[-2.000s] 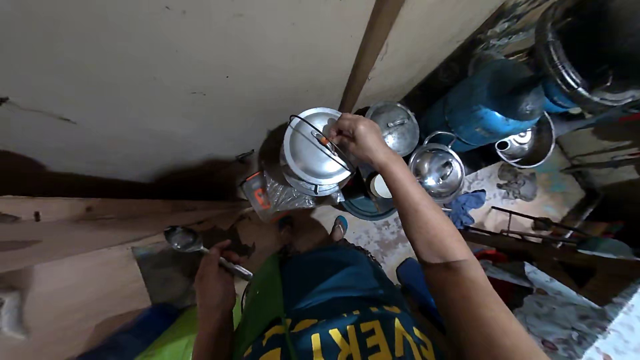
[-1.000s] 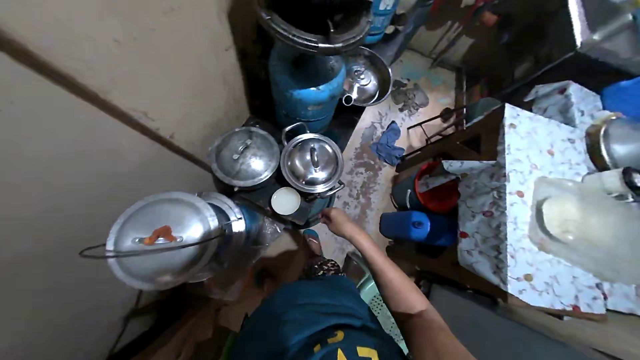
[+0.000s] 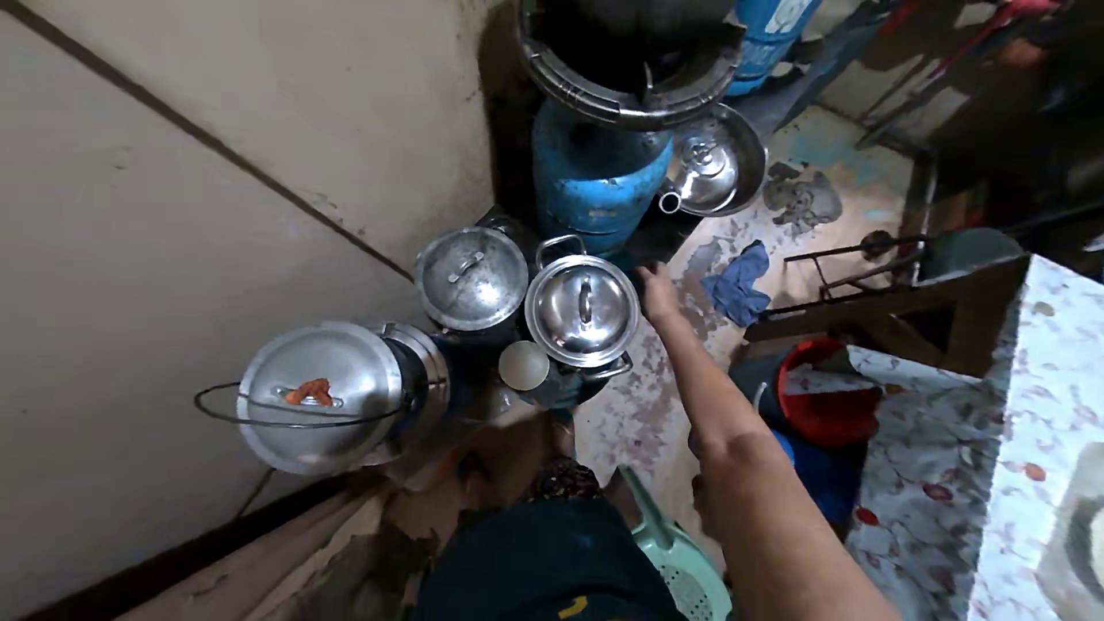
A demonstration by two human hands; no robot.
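Observation:
My right hand (image 3: 657, 291) reaches forward, just right of a shiny lidded steel pot (image 3: 583, 310) with side handles. Its fingers are partly hidden near the pot's right side, so I cannot tell whether they hold anything. Left of that pot sits a duller lidded pot (image 3: 472, 278), and below them a pale round container top (image 3: 523, 366). A large aluminium pot's lid (image 3: 319, 397), with an orange-wrapped knob and a wire bail handle, is at the left. My left hand is out of view. A light green perforated plastic utensil (image 3: 681, 569) is beside my clothing at the bottom.
A blue gas cylinder (image 3: 599, 185) stands behind the pots, under a round metal burner (image 3: 634, 95). A kettle (image 3: 703, 168) rests in a basin (image 3: 752, 168). A blue cloth (image 3: 739, 283) lies on the worn floor. Right are a red bucket (image 3: 828, 414) and a cloth-covered table (image 3: 1026, 414).
My right hand has left the large pot's lid and moved beside the shiny pot. My left hand, earlier holding a metal ladle, is no longer visible. The view has turned strongly.

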